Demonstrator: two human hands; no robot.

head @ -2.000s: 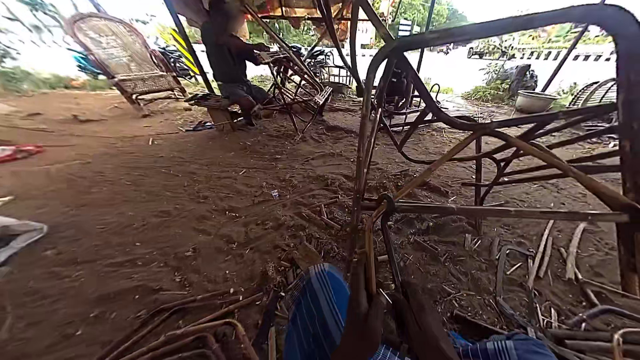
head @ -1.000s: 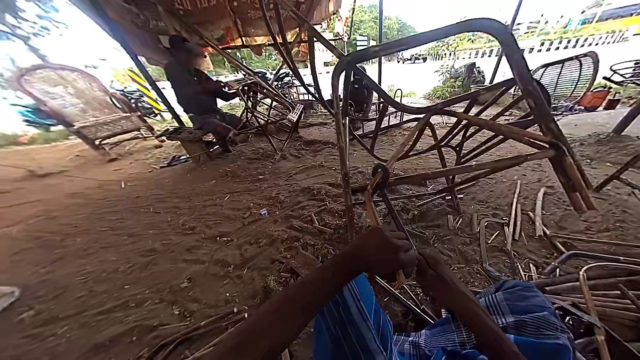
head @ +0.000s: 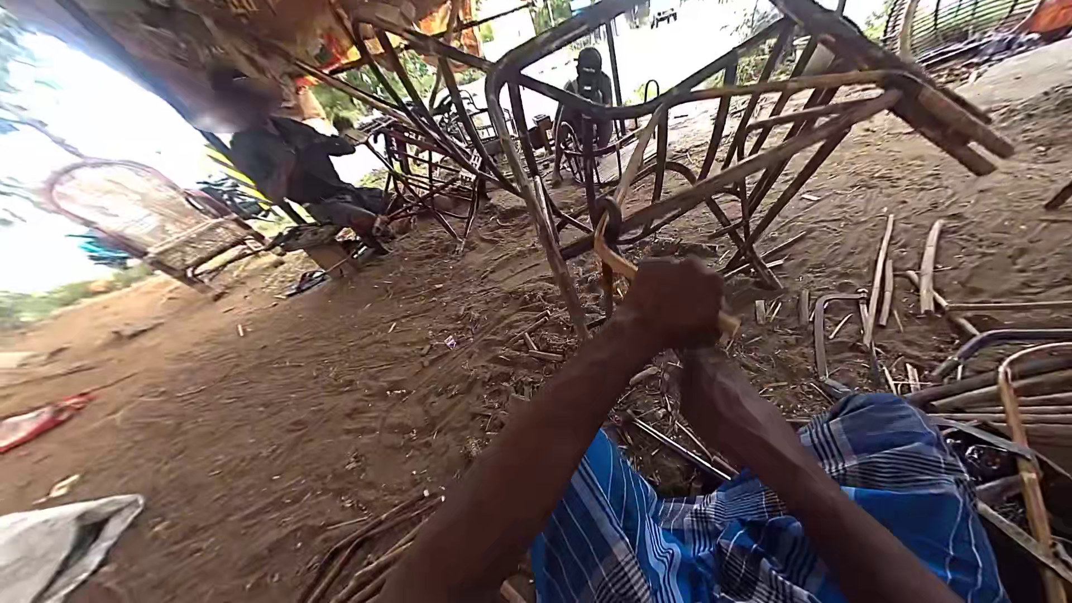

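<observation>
My left hand [head: 674, 301] is closed around a bent tan cane rod [head: 618, 261], whose short end sticks out past the knuckles on the right. My right hand [head: 697, 360] is against the underside of the left one; its fingers are largely hidden. From the hands the cane rises leftward to a dark ring [head: 608, 219] beside the upright of a brown cane or rod furniture frame [head: 548, 243]. This frame stands tilted before me, its joined bars [head: 779, 167] reaching to the upper right.
Bent rods [head: 1022, 402] and loose sticks [head: 879, 272] lie at the right, more rods [head: 360, 557] at lower left. A person [head: 293, 167] sits at another frame; a second person [head: 586, 92] is farther back. A woven chair [head: 126, 209] stands far left, a pale cloth [head: 63, 544] lower left.
My hands were low near my lap two seconds ago; they have risen and come together on the cane. The furniture frame is tilted differently in view. The view has turned and tilted.
</observation>
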